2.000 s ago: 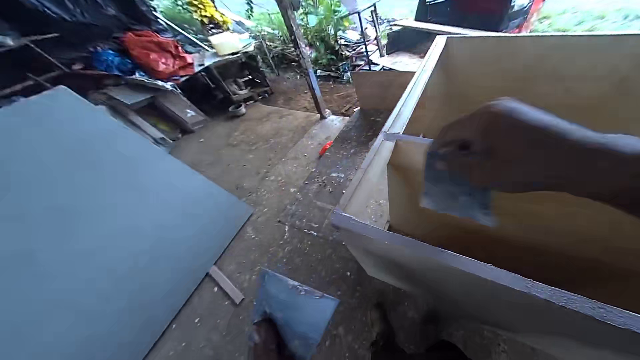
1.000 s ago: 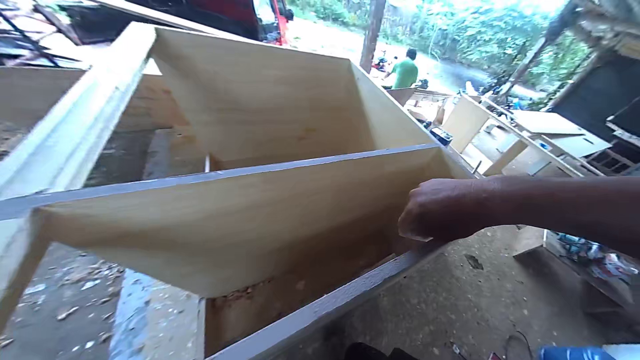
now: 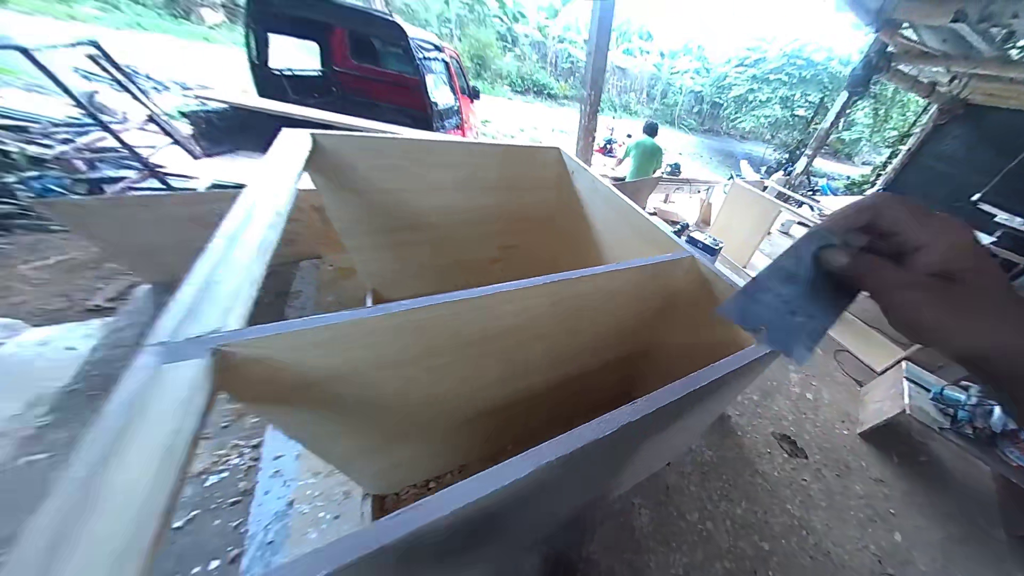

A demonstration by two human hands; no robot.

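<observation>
My right hand [image 3: 920, 272], at the right of the view, pinches a thin grey putty-spreader blade or flat sheet [image 3: 792, 288]; which of the two I cannot tell. Its lower edge is at the far right corner of a large plywood cabinet carcass [image 3: 480, 384], and whether it touches the rim is unclear. The carcass has a divider between two compartments, and grey filler coats the divider's top edge [image 3: 448, 298] and the near rim [image 3: 560, 448]. A pale frame board [image 3: 232, 264] runs along the left side. My left hand is out of view.
Wood shavings lie on the ground at lower left. A wooden box [image 3: 904, 400] with tools stands on the floor at right. Beyond the carcass are a post [image 3: 594, 80], a red vehicle [image 3: 360, 72] and a person in a green shirt [image 3: 642, 156] at a workbench.
The view has swung right since two seconds ago, when my left hand showed holding a flat grey sheet. Since one second ago, my right hand has risen from inside the carcass to above its right corner.
</observation>
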